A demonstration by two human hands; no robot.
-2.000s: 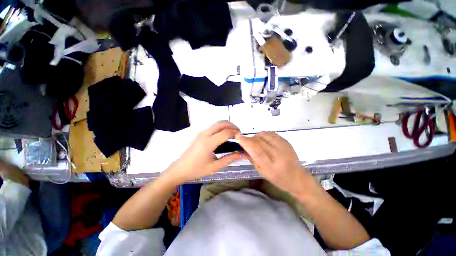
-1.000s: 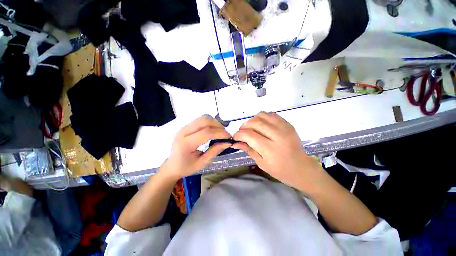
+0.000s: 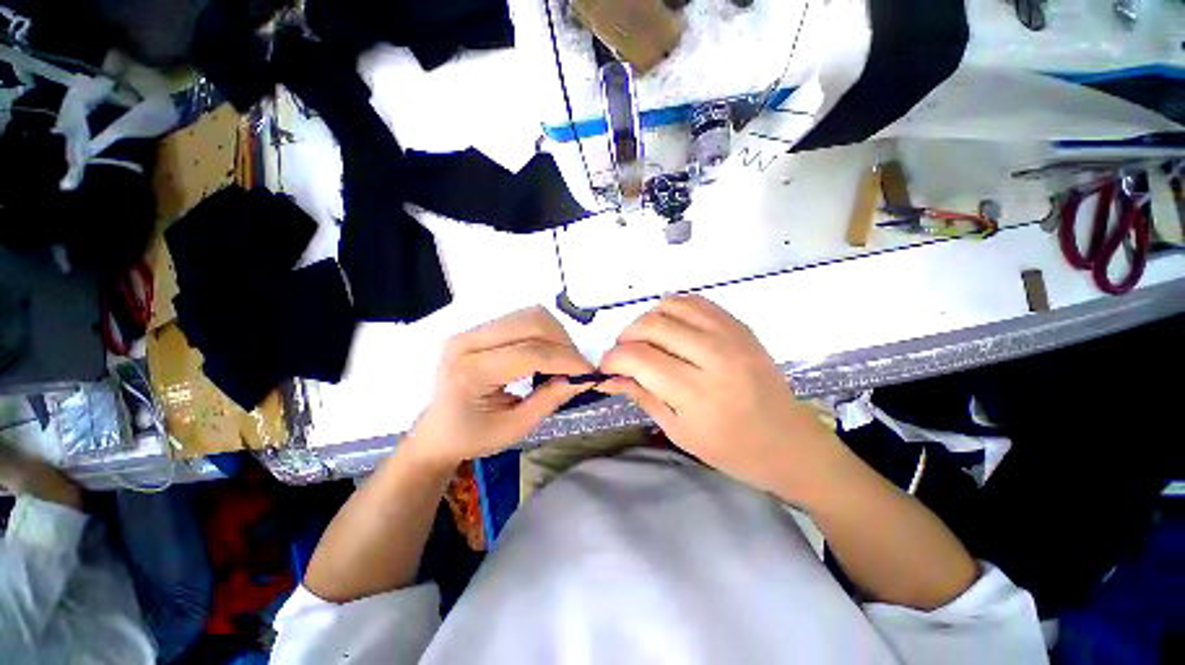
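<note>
A small black fabric piece (image 3: 572, 390) is pinched between the fingertips of both hands at the table's front edge, mostly hidden by the fingers. My left hand (image 3: 500, 387) holds its left side. My right hand (image 3: 695, 383) holds its right side, fingertips nearly touching the left ones. Behind the hands stands the white sewing machine with a blue stripe; its presser foot (image 3: 624, 198) is at the left end of the head. A chain of black pieces (image 3: 494, 188) lies left of the needle, its right end close to the foot.
A pile of black pieces (image 3: 260, 292) lies on brown cardboard (image 3: 215, 403) at left. Red-handled scissors (image 3: 1105, 234) and small tools (image 3: 929, 218) lie at right. A black strip (image 3: 897, 78) drapes over the machine arm. Another person's sleeve (image 3: 46, 559) shows at lower left.
The view has shifted, so the machine now sits further left and higher. The hands have closed in on the black piece, which shows less between the fingers than two seconds ago.
</note>
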